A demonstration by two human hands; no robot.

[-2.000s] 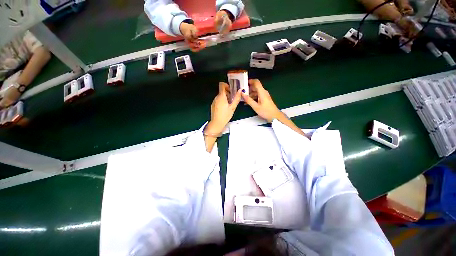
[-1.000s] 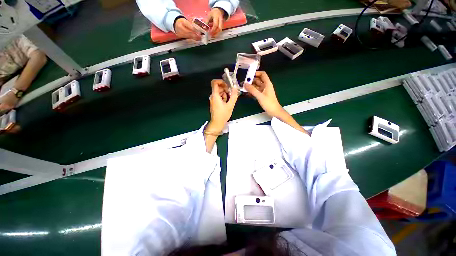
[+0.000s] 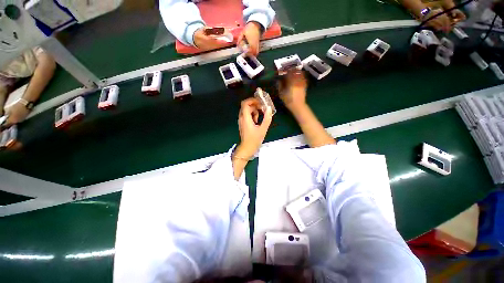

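Note:
My left hand (image 3: 254, 126) is over the conveyor belt (image 3: 210, 121), with thumb and fingers closed on a small pale, partly clear piece (image 3: 265, 101). My right hand (image 3: 294, 88) is blurred, reaching over the belt with its fingers at the near edge of a white window box (image 3: 288, 62). Whether it grips that box cannot be told. Two white window boxes lie on the belt beyond my left hand, one upright in view (image 3: 230, 74) and one tilted (image 3: 250, 65). Two more, one slanted (image 3: 307, 209) and one straight (image 3: 287, 248), lie on the white sheet under my right forearm.
A person opposite works over a red mat (image 3: 221, 19). More window boxes are spaced along the belt on both sides. A pale rail (image 3: 387, 110) borders the near bench. At right are a lone box (image 3: 435, 159), stacked cartons (image 3: 486, 130) and stools.
My hands have moved apart. The window box is gone from my right hand, which has reached forward. Two boxes now lie on the belt beyond my left hand, which still holds the pale piece.

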